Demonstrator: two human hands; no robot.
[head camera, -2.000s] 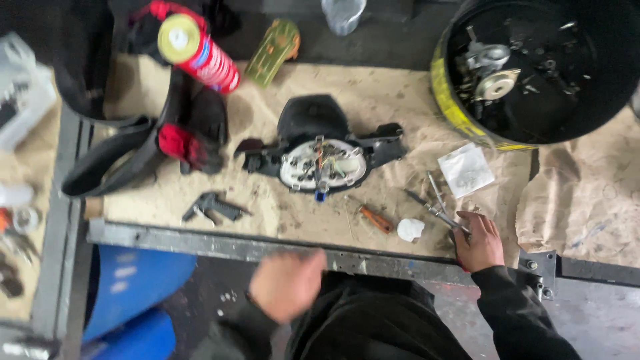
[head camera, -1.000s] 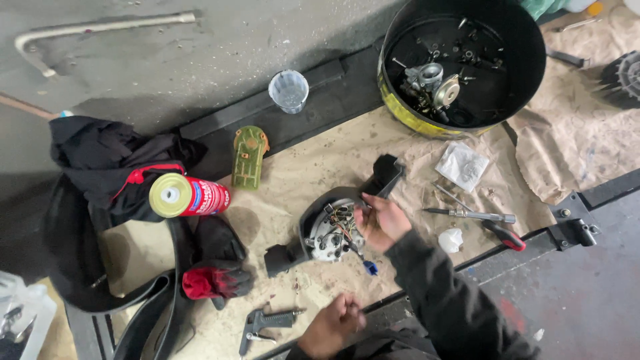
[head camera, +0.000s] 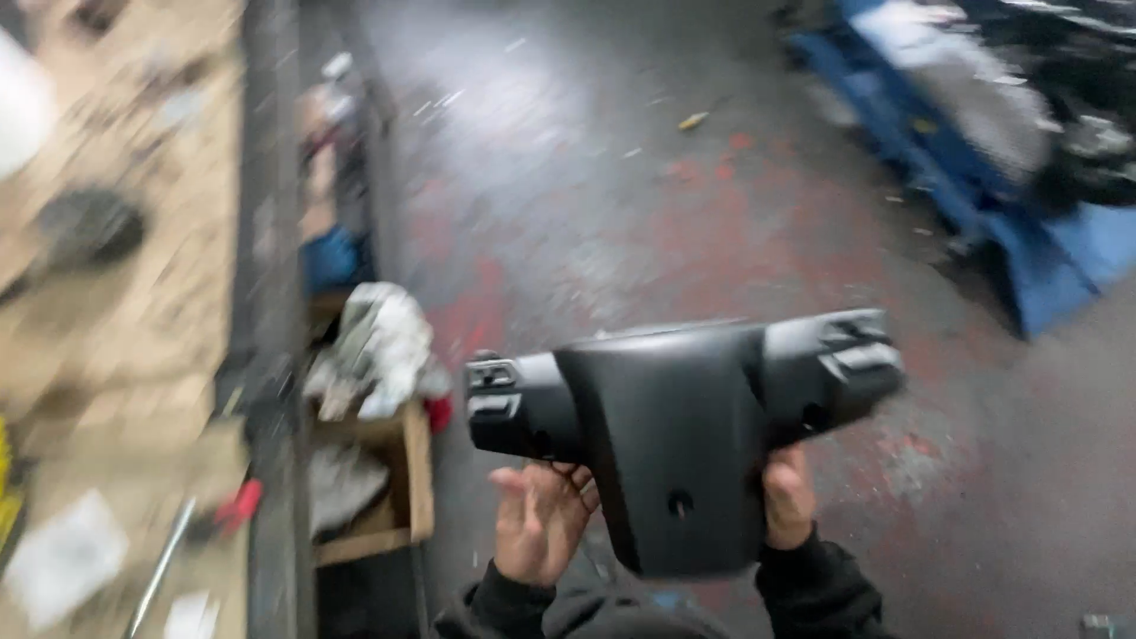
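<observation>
A black plastic handlebar cover with switches at both ends (head camera: 683, 444) is held up in front of me, its smooth outer face toward the camera. My left hand (head camera: 543, 519) supports it from beneath at the left, thumb apart and some fingers behind the cover. Against its right edge rests my right hand (head camera: 787, 497), the thumb in sight and the other fingers hidden behind. The cover's inner side is out of sight. A small round hole shows near its lower end.
At left, a paper-covered workbench (head camera: 169, 355) bears a metal rod (head camera: 162, 568), a red-handled tool (head camera: 238, 506) and a white paper square (head camera: 67, 559). Below its edge, a cardboard box (head camera: 417, 479) holds crumpled rags (head camera: 382, 346). A blue object (head camera: 958, 195) lies on the floor at upper right.
The cover, on the bench a second ago with its inner side up, is now lifted over the floor, outer face showing, in both hands. The view has swung strongly away from the bench.
</observation>
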